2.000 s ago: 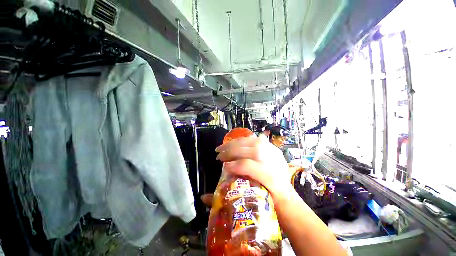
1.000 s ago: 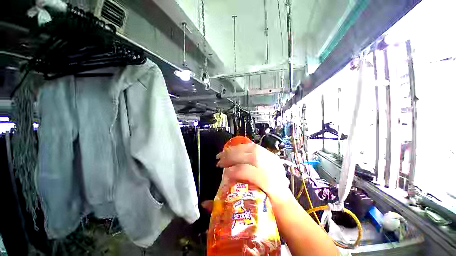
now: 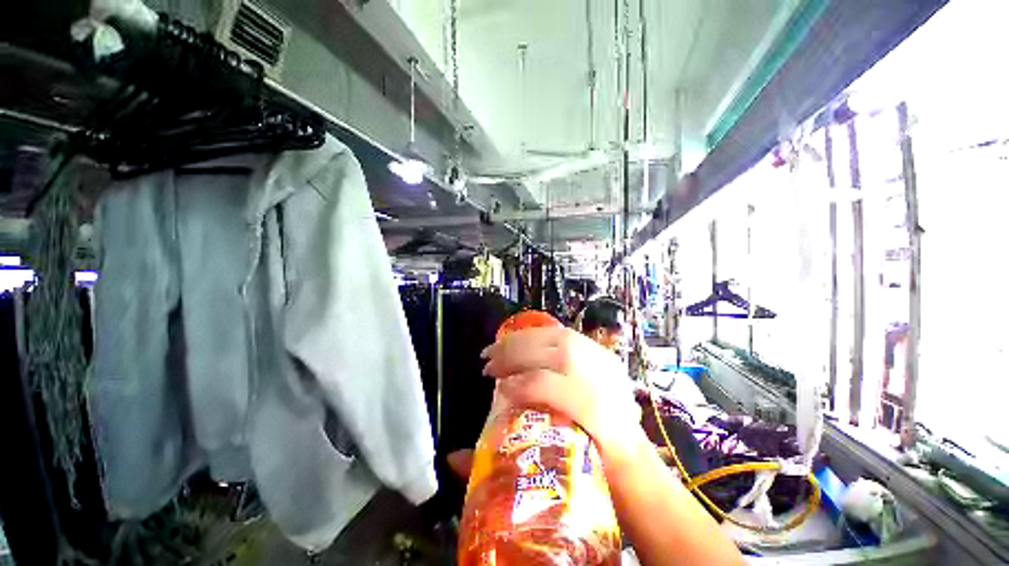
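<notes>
An orange-red drink bottle (image 3: 537, 486) with a printed label stands large in front of me, cut off by the bottom edge. My right hand (image 3: 542, 370) is closed around its neck, just below the orange cap, with the forearm coming from the lower right. A small bit of skin (image 3: 459, 460) shows at the bottle's left edge, perhaps a finger of my left hand. The rest of that hand is hidden or out of the picture.
Pale grey garments (image 3: 321, 343) hang at the left on black hangers (image 3: 210, 122). Dark garments hang behind. A person (image 3: 603, 317) is beyond my hand. A yellow hose (image 3: 813, 498), white strips and dark cloth (image 3: 719, 437) are at the right, beside bright windows.
The view has shifted a little, so the grey garments sit slightly further right. The yellow hose and white strips show more fully than at first. My right hand keeps its hold on the bottle.
</notes>
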